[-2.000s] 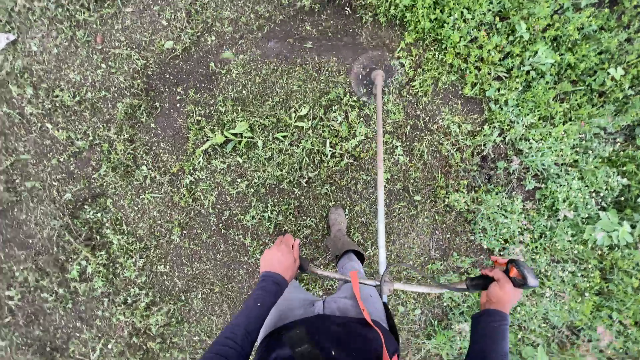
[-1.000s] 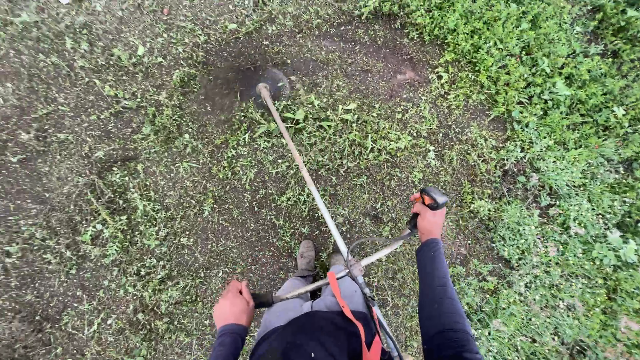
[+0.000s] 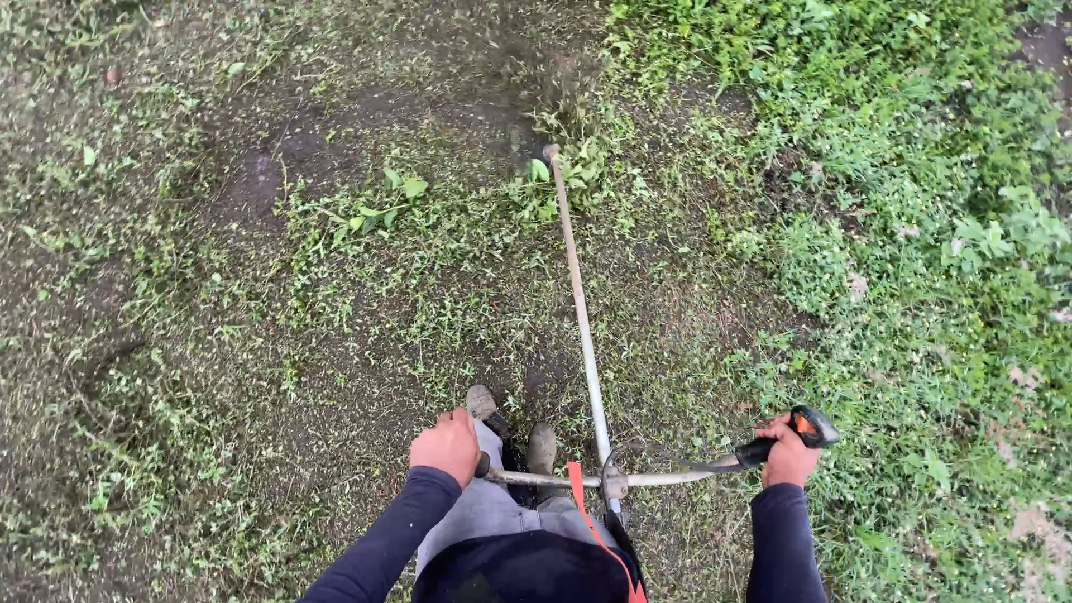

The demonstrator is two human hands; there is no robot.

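My left hand is closed on the left grip of a brush cutter's handlebar. My right hand grips the black right handle, which has a throttle housing with an orange part at its end. From the handlebar clamp the pale shaft runs forward to the cutter head, which is low among weeds. The cutting part itself is blurred and partly hidden by leaves and flying clippings. An orange harness strap hangs over my dark top.
Dense green weeds grow along the right side. Short cut plants and clippings lie over dark soil at the left and ahead. Broad-leaved weeds lie left of the cutter head. My two boots stand behind the handlebar's middle.
The cutter head has swung left, then back right to the edge of the taller weeds, where clippings now fly. Both hands have kept their grips and moved with the handlebar.
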